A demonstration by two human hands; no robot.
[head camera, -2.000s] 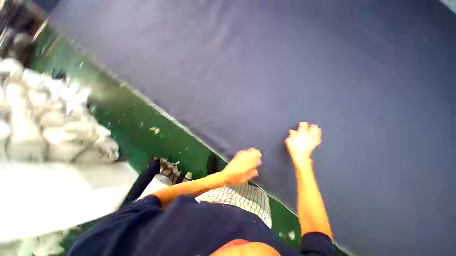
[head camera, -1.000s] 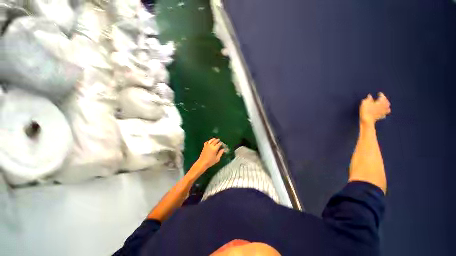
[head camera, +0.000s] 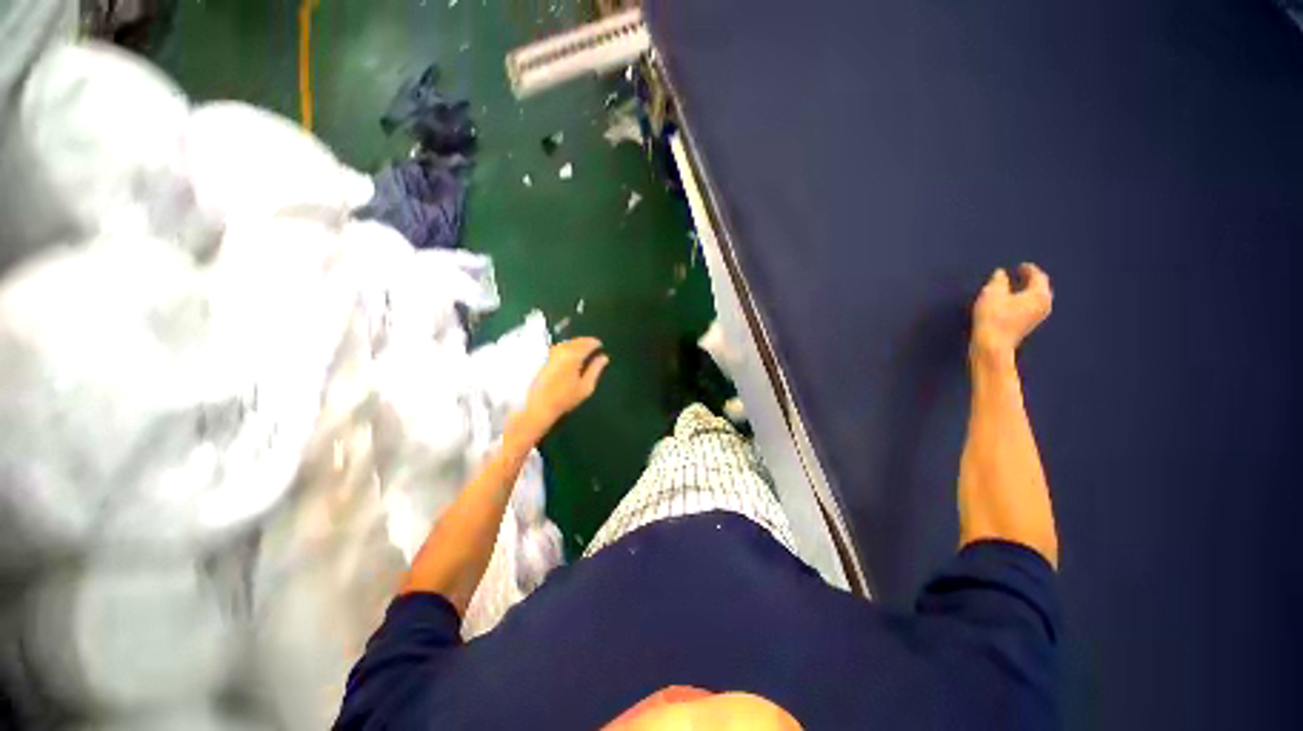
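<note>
Navy fabric (head camera: 857,172) lies smooth over the table on the right side of the view. Its edge runs along the pale table edge (head camera: 757,364). My right hand (head camera: 1012,307) is over the fabric with its fingers curled and apart, and nothing shows in it. Whether it touches the fabric I cannot tell. My left hand (head camera: 569,377) hangs over the gap between the table and the white bundles, fingers loosely bent, holding nothing.
White wrapped bundles (head camera: 286,343) are heaped along the left. Dark scraps (head camera: 426,172) and small pale bits lie on the green floor (head camera: 600,257). A white rule (head camera: 579,52) sticks out from the table edge at the top. A yellow line (head camera: 305,64) crosses the floor.
The view has moved along the table; the white rule, yellow line and dark scraps now show. My left hand has come off the fabric since the earliest frame. My right hand is still over the fabric.
</note>
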